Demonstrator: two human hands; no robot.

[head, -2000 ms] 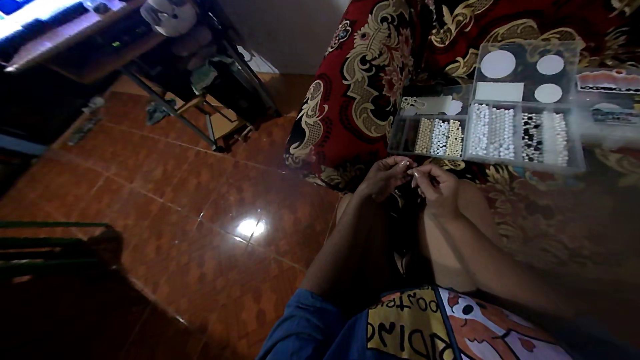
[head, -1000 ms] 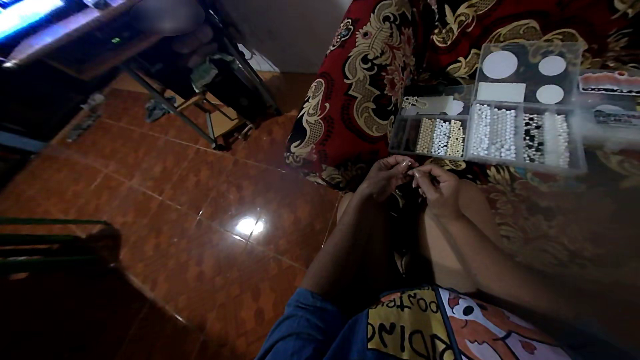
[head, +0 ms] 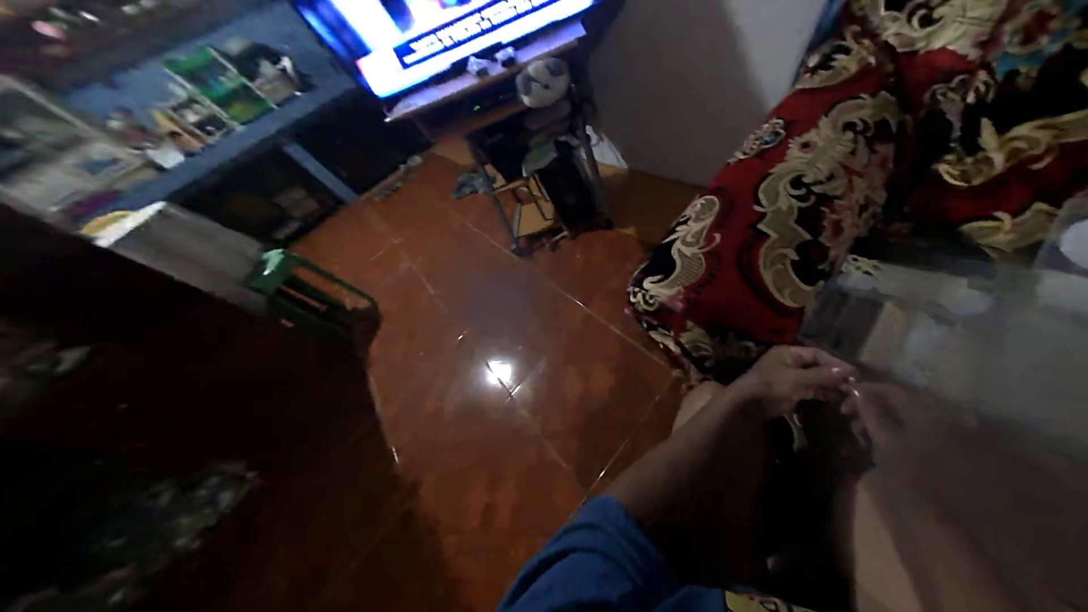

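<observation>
My left hand (head: 795,378) and my right hand (head: 888,412) are close together above my lap, with their fingertips near each other. The fingers of the left are pinched, and a tiny pale thing shows at their tips, too small to name. Blur hides what the right fingers hold. Just beyond the hands, on the patterned seat, lies a clear plastic compartment box (head: 926,319) with pale contents, badly smeared in this view.
A red, black and gold patterned sofa cover (head: 765,212) rises beyond my hands. Across the tiled floor (head: 510,425) stand a lit television (head: 450,38), a plush panda (head: 544,82) on a stand and a green plastic stool (head: 314,293).
The view has swung to the left, bringing in more of the room. Both hands remain together over my lap; no other plain change.
</observation>
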